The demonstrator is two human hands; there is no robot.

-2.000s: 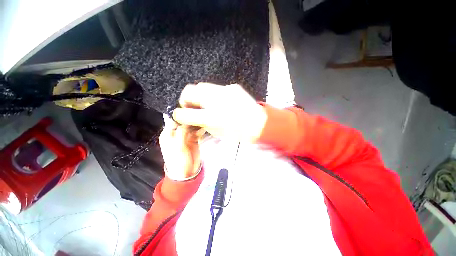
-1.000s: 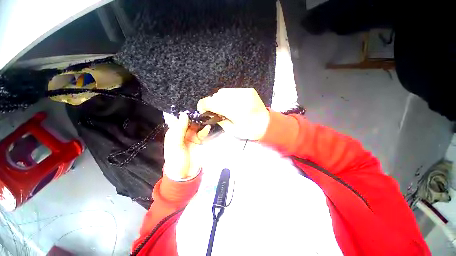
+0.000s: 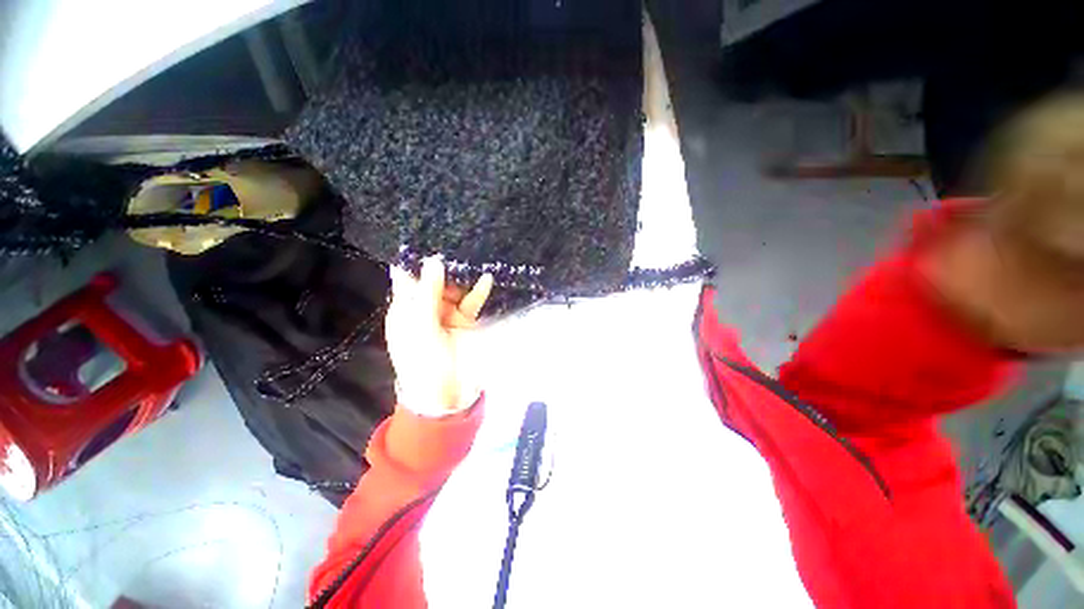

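Note:
A charcoal, speckled garment piece (image 3: 476, 167) lies over the lap. A narrow black beaded trim (image 3: 642, 277) with white glints runs along its near edge. My left hand (image 3: 430, 327) pinches the edge and trim at the left corner, fingertips on top. My right hand (image 3: 1034, 226) is raised far out at the right, large and blurred; whether it holds a needle or snips cannot be seen. No thread is clearly visible between the hands.
A white table edge (image 3: 131, 54) is at the upper left. A red stool (image 3: 89, 375) and an open bag with yellowish lining (image 3: 268, 196) are at left. Loose trim (image 3: 315, 375) loops over dark cloth (image 3: 256, 321). A dark shape is at upper right.
My right hand has left the trim and swung far out to the right and up. The trim along the near edge is now uncovered. My left hand stays at the corner.

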